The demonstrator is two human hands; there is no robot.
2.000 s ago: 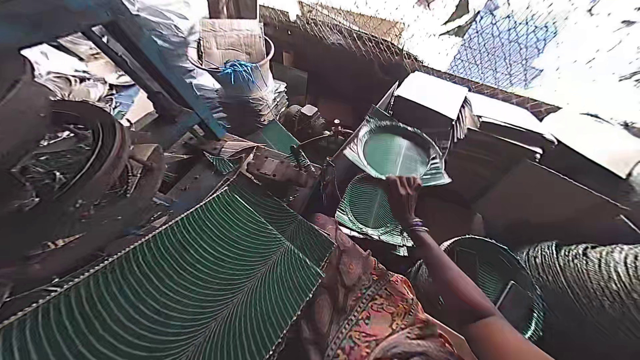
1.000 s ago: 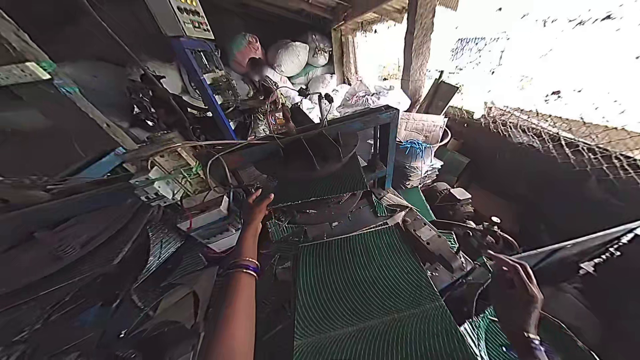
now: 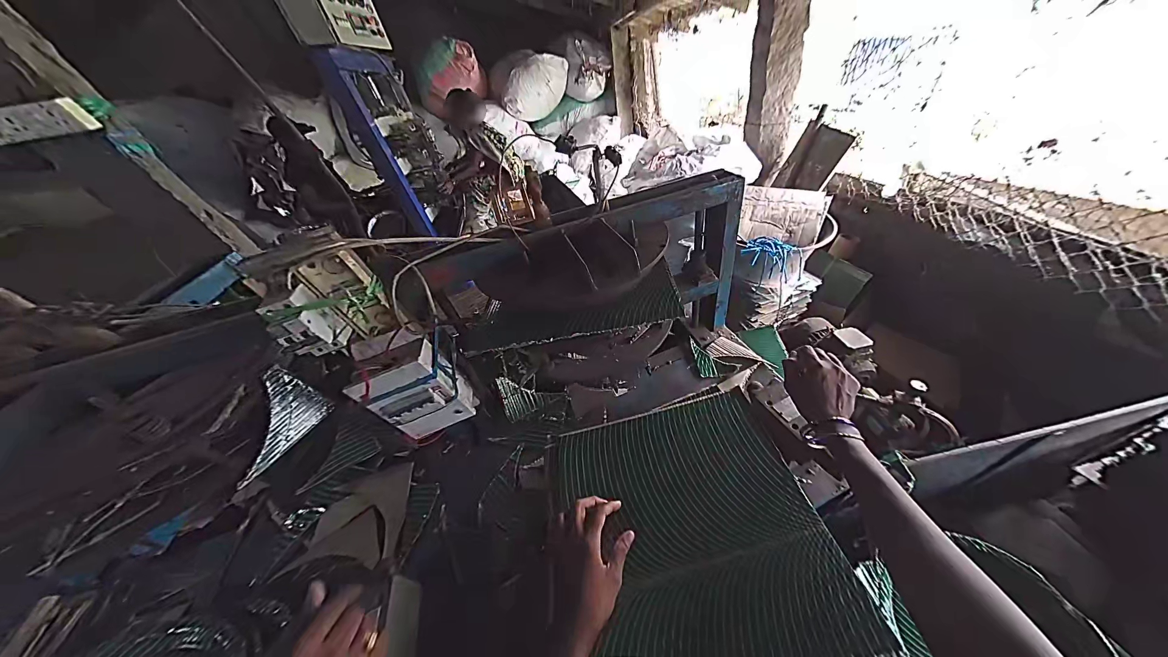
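Observation:
A green sheet with pale curved lines (image 3: 693, 511) lies over the machine in front of me. My left hand (image 3: 589, 566) is at its left edge, fingers apart and slightly curled, holding nothing visible. My right hand (image 3: 821, 383), with bangles at the wrist, is closed above a metal bar (image 3: 776, 406) beyond the sheet's right corner; what its fingers hold is hidden. More fingers, one with a ring, show at the bottom left edge; whose they are I cannot tell. A blue metal frame (image 3: 725, 246) stands behind the sheet, with a dark, round-edged part inside it.
White electrical boxes with wires (image 3: 420, 392) stand left of the sheet. Green and brown scraps (image 3: 342, 456) are heaped at lower left. A bucket (image 3: 776, 255) with blue ties stands behind the frame. Farther back, a person (image 3: 484, 164) is near full sacks (image 3: 534, 82). A grey bar (image 3: 1031, 447) extends right.
The view has swung far left from the stacked sheets and green round-rimmed pieces. My right hand, earlier at those pieces, is now by the metal bar. My left hand has come back to the green sheet.

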